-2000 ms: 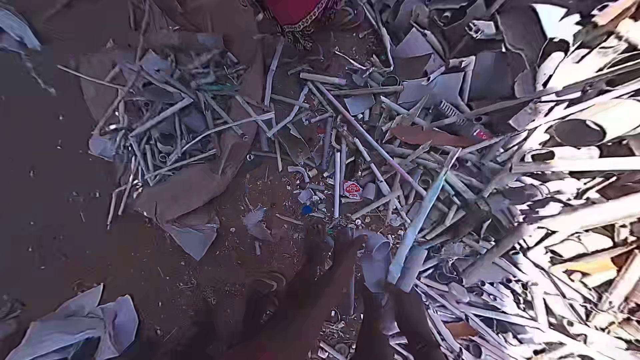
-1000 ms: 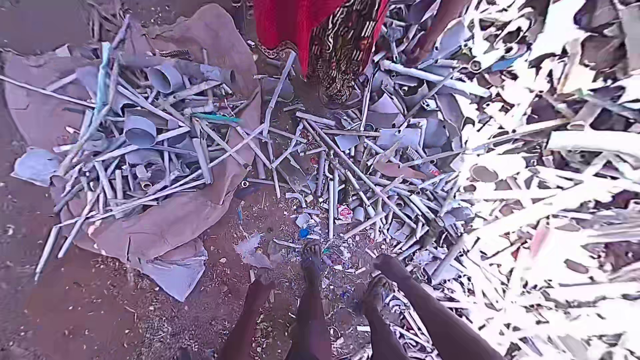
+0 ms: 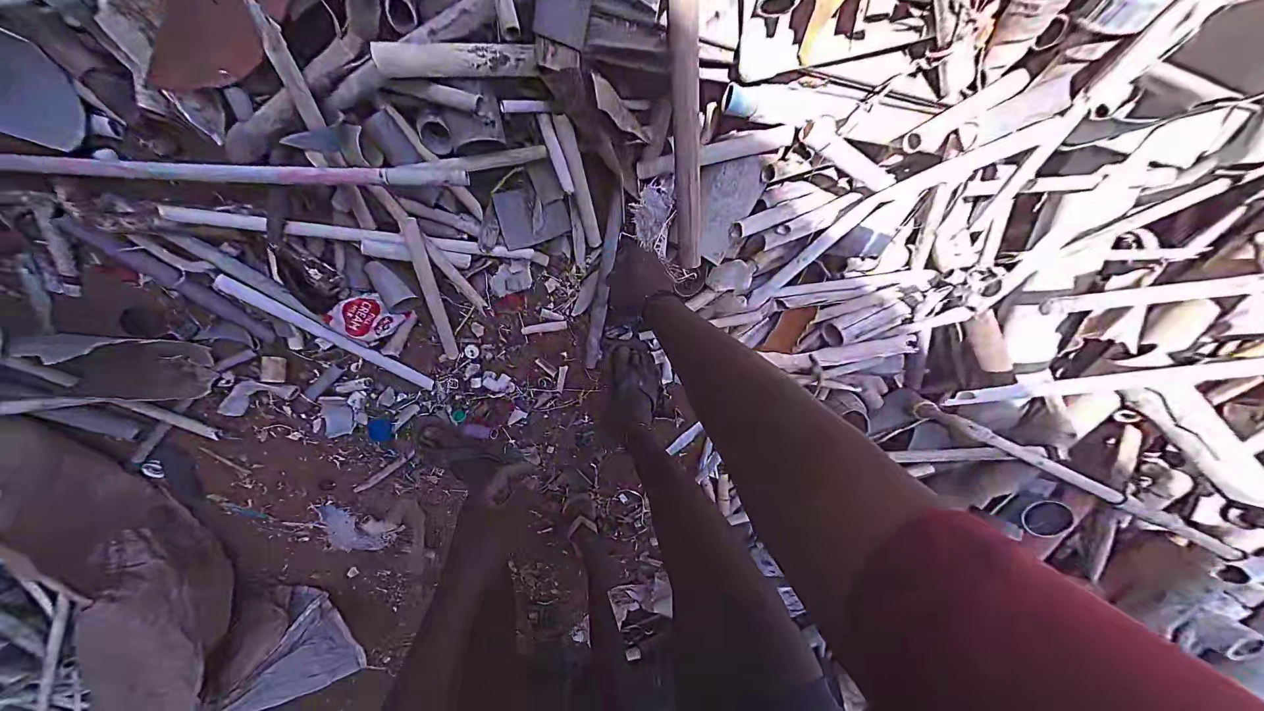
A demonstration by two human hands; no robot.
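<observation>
My right hand [image 3: 637, 281] reaches from a red sleeve to the edge of the scrap pile. A narrow grey plastic strip [image 3: 606, 267] runs along its left side; dark, blurred fingers hide whether they grip it. Just above and to the right is a long greyish-brown length [image 3: 684, 138] like a pole or pipe. My left hand [image 3: 504, 486] hangs lower and to the left over the littered soil, fingers apart, with nothing visible in it. A white thin pipe [image 3: 321, 331] lies up and left of it, near a red-and-white printed wrapper [image 3: 360, 318].
Pipe pieces and offcuts cover the top and right, including a long pale pipe [image 3: 227, 173]. A brown sheet [image 3: 148, 583] with scrap on it lies at lower left. My bare foot [image 3: 632, 390] is just below my right hand. A blue cap [image 3: 380, 429] lies on the soil.
My right hand has moved forward to the scrap pile. The view has shifted toward the pile. The person in red and patterned cloth at the top one second ago is out of view.
</observation>
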